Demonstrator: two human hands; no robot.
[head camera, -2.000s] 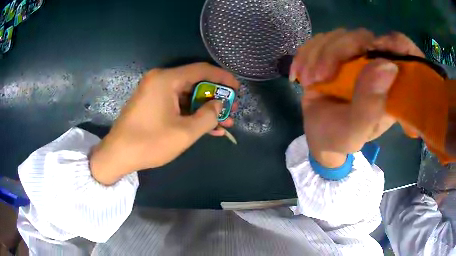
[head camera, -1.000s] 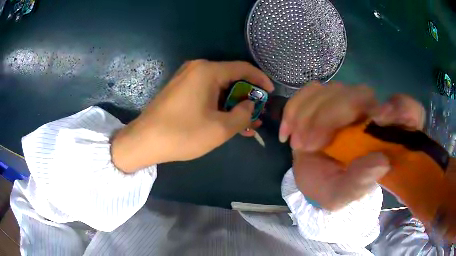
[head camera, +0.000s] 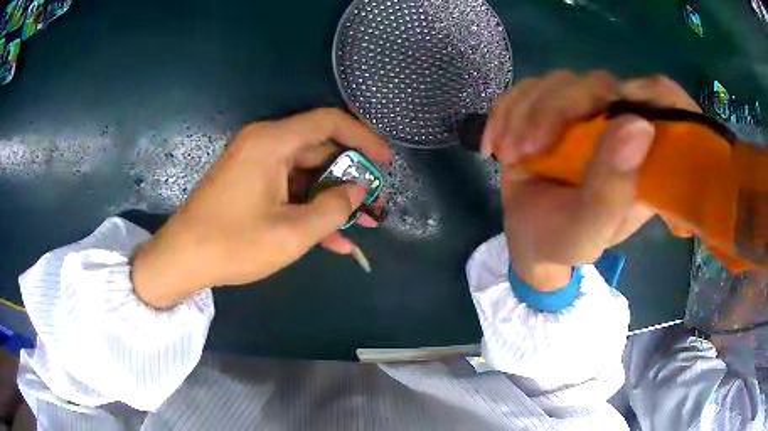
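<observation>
My left hand (head camera: 253, 198) holds a small teal-rimmed unit (head camera: 366, 170) between thumb and fingers, left of centre, tilted, with its face partly glinting. The thumb covers part of it. My right hand (head camera: 573, 168) is closed around an orange electric screwdriver (head camera: 690, 172), whose black nose (head camera: 474, 132) points left, over the lower right rim of the round screw tray (head camera: 413, 67). The nose is apart from the unit. The bit is too small to make out. Many dark and silver specks lie on the tray's right part.
Several similar units (head camera: 34, 17) lie at the upper left, and others (head camera: 720, 94) at the upper right. A clear plastic bag (head camera: 716, 290) is at the right edge. A blue band (head camera: 546, 296) is on my right wrist. A pale strip (head camera: 417, 352) lies along the bench's front edge.
The screwdriver's nose was close beside the unit a second ago; now it is up at the tray's rim, clear of the unit. The unit is tilted differently in my left hand. The view has shifted.
</observation>
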